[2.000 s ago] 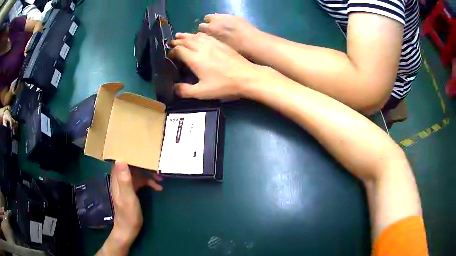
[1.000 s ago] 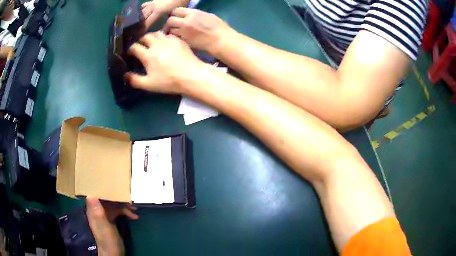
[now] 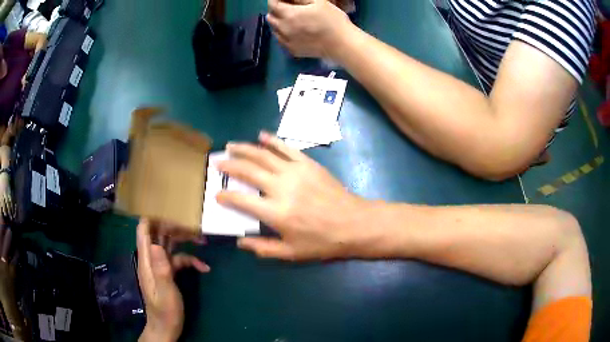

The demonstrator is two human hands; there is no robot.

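An open black box with a brown inner lid (image 3: 167, 177) lies in front of me, its lid folded out to the left and blurred. A white booklet (image 3: 224, 217) lies in the box opening. My left hand (image 3: 160, 280) is at the lid's near edge, with thumb and fingers around that edge. My right hand (image 3: 291, 200), in an orange sleeve, is spread over the right part of the box, its fingers over the booklet. It hides much of the booklet and tray; whether it presses on them is unclear.
White leaflets (image 3: 313, 110) lie beyond my right hand. A black box (image 3: 231, 53) stands at the back. A person in a striped shirt (image 3: 522, 40) reaches in from the right. Black boxes (image 3: 110, 170) stand along the left, near other people's hands.
My right hand has left the black box at the back and come over the open box. The leaflets are now uncovered. The camera view has shifted. My left hand stays by the lid.
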